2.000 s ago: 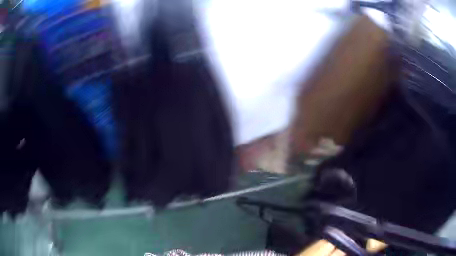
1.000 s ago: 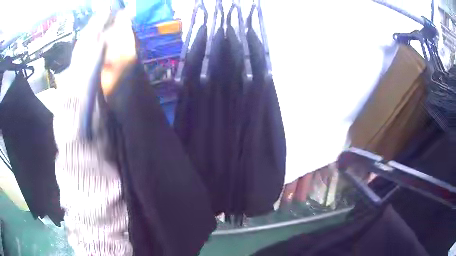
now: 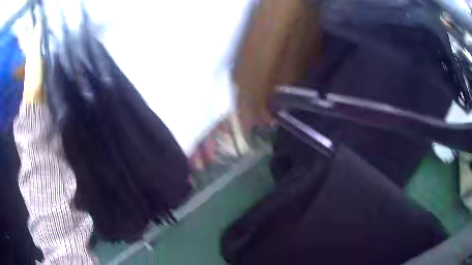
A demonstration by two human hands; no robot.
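My left hand (image 3: 33, 72) is at the upper left, at the end of a pale finely striped sleeve. It is blurred and washed out by glare, beside the tops of hanging black garments (image 3: 116, 150); I cannot tell whether its fingers grip anything. A dark hanger (image 3: 372, 108) with glossy highlights lies across the right side, close to me, over black cloth. A black garment (image 3: 341, 212) spreads below it at the lower right. My right hand is not in view, so what holds this hanger is hidden.
A large white, overexposed piece (image 3: 171, 57) hangs in the middle, with brown garments (image 3: 274, 57) right of it. More black garments and hangers crowd the upper right. A low pale metal bar (image 3: 217, 181) crosses above the green floor. Something blue (image 3: 9, 77) shows at the left edge.
The view has swung right and down, so the racks sit further left. My left arm is now at the far left, and the black garment that hung beside it is no longer clearly seen there.
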